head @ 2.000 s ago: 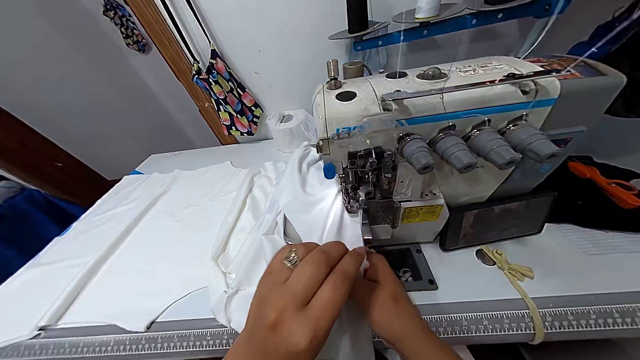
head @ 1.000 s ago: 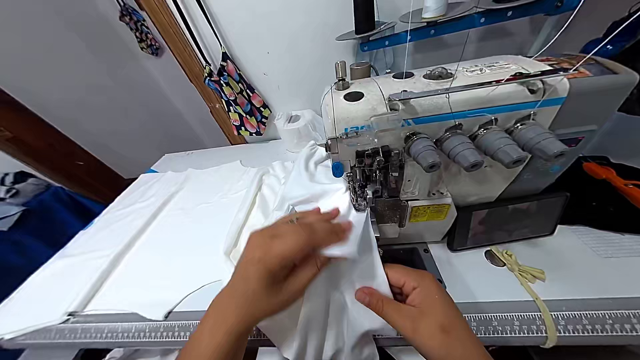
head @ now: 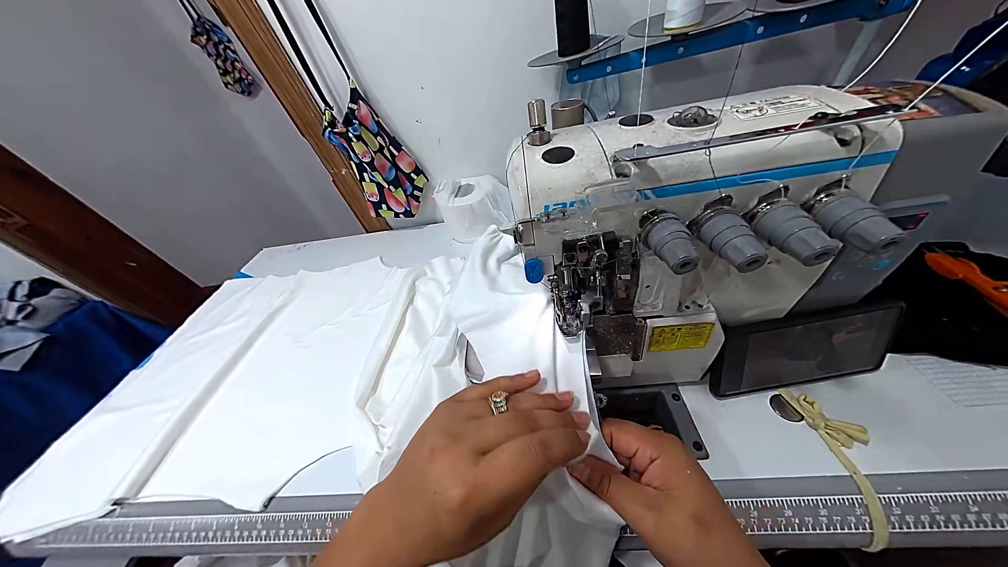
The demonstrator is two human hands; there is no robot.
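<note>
White knit fabric (head: 512, 315) runs under the presser foot of an overlock sewing machine (head: 709, 181). Just in front of the needle area, my left hand (head: 488, 449), with a ring on one finger, lies flat over the fabric, its fingers pointing right. To its right, my right hand (head: 657, 480) pinches the fabric's right edge between thumb and fingers. The two hands almost meet at that edge. More white fabric pieces (head: 260, 378) lie flat on the table to the left. Part of the cloth hangs over the table's front edge.
A measuring tape strip (head: 236, 529) lines the front edge. A phone-like dark screen (head: 807, 350) leans against the machine. A yellowish tied fabric strip (head: 835, 433) lies at right, near orange-handled scissors (head: 965, 276). A white roll (head: 472, 206) stands behind; thread cones (head: 572, 27) stand above.
My left hand, raised and blurred a second ago, now rests on the fabric nearer the right edge. My right hand still holds that edge.
</note>
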